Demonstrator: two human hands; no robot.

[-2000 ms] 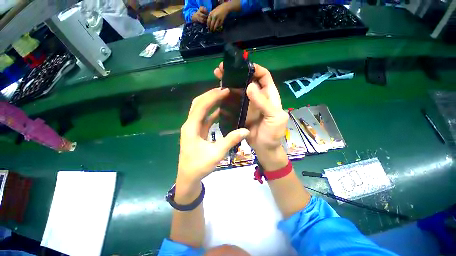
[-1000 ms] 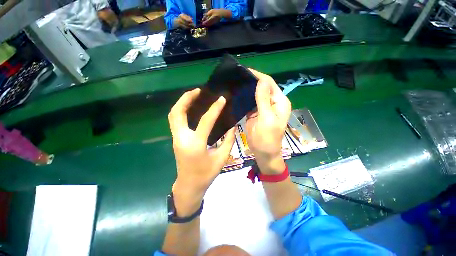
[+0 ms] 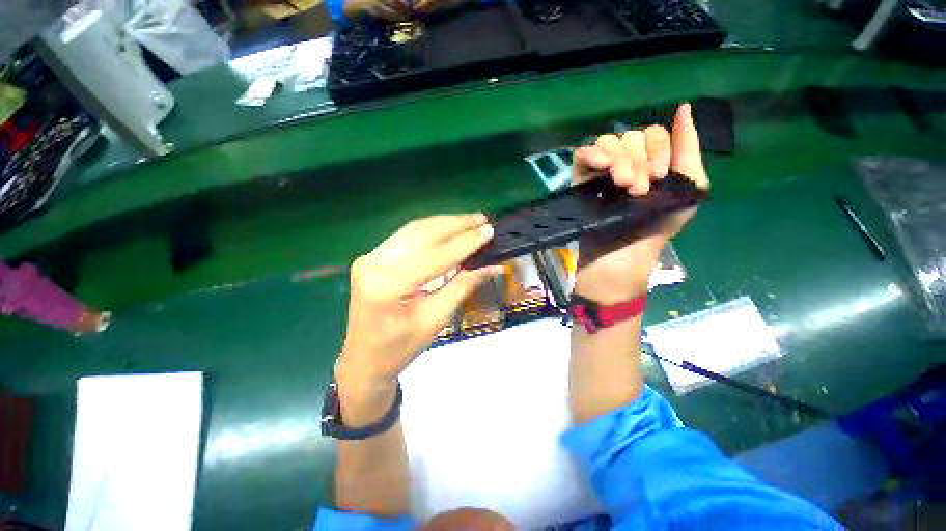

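A black phone-sized slab, likely the phone frame (image 3: 565, 220), is held level above the bench, tilted up to the right. Cut-outs show along it; whether the screen is joined to it I cannot tell. My left hand (image 3: 415, 285) pinches its left end between thumb and fingers. My right hand (image 3: 638, 207) grips its right end, fingers curled over the top and one finger pointing up. Stacked screens (image 3: 519, 294) with orange parts lie below, partly hidden by my hands. The white work mat (image 3: 488, 425) lies between my forearms.
Black parts trays (image 3: 467, 47) stand across the belt, with another person's hands behind. Dark frames (image 3: 716, 124) lie on the belt. A whitish sheet (image 3: 716, 342) and a black cord (image 3: 726, 382) lie right. Another white sheet (image 3: 135, 446) lies left. A pink sleeve (image 3: 42, 299) reaches in.
The black slab has turned from upright to nearly level and moved right. My right hand has moved right and up with its end. My left hand has shifted its hold to the left end.
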